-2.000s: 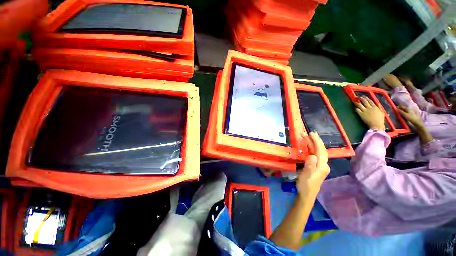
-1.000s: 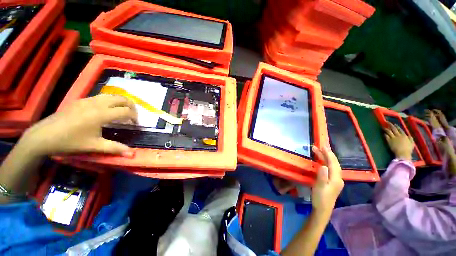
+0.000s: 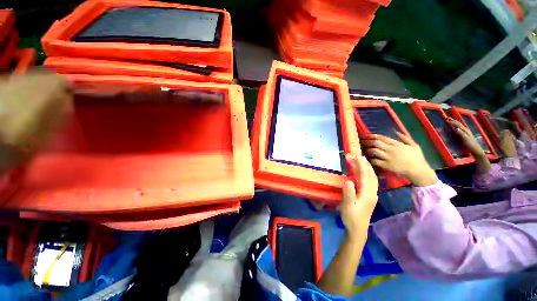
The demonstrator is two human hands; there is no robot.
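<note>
A foam tray (image 3: 306,174) with a tablet (image 3: 307,126) stands centre, tilted; its screen is lit pale with a small mark near the bottom. My right hand (image 3: 360,191) grips the tray's lower right corner, fingertips by the screen edge. Left of it lies a larger orange-red foam tray (image 3: 241,135). A blurred red shape covers most of its inside, so its contents are largely hidden. My left hand (image 3: 34,109) is a blur at the left edge, over that tray's left end; its fingers and any hold cannot be made out.
Behind are a stacked tray with a grey-screened tablet (image 3: 150,24) and a tall foam tray pile (image 3: 321,35). Low down are an open tablet (image 3: 54,264) and a dark-screened device (image 3: 295,253). At right, a pink-sleeved person's hand (image 3: 400,156) rests on a dark tablet; more trays and hands lie beyond.
My left hand has moved up and left from the open tablet, whose interior is now hidden by the red blur. The centre screen's dark marks are gone. The neighbour's hand is on the nearer tablet.
</note>
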